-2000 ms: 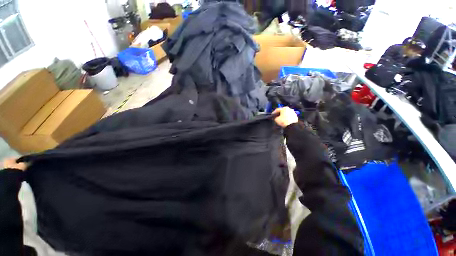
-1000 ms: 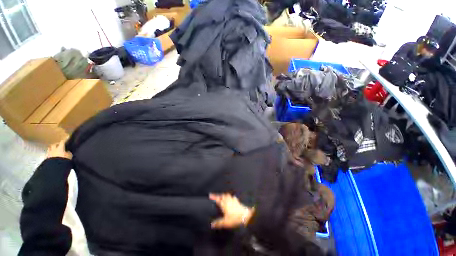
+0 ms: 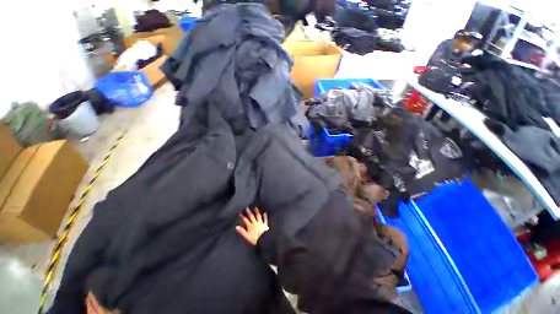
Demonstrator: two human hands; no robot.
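A large black coat (image 3: 178,239) lies spread in front of me, with a small round button showing near its upper middle. Its upper end meets a tall heap of dark grey garments (image 3: 230,67). My right hand (image 3: 253,225) rests flat on the coat near the middle, fingers spread, holding nothing. My left hand (image 3: 98,305) is at the bottom edge by the coat, mostly cut off and covered; its grip cannot be told.
Blue crates (image 3: 473,245) stand at right, with brown garments (image 3: 390,245) and black printed bags (image 3: 423,153) beside them. An open cardboard box (image 3: 43,184) is at left. A person (image 3: 451,55) sits behind a long white table (image 3: 491,138).
The coat was stretched between both hands, then lowered; it now lies spread. My right hand has moved up and left on it, my left hand down to the bottom edge. The view has shifted.
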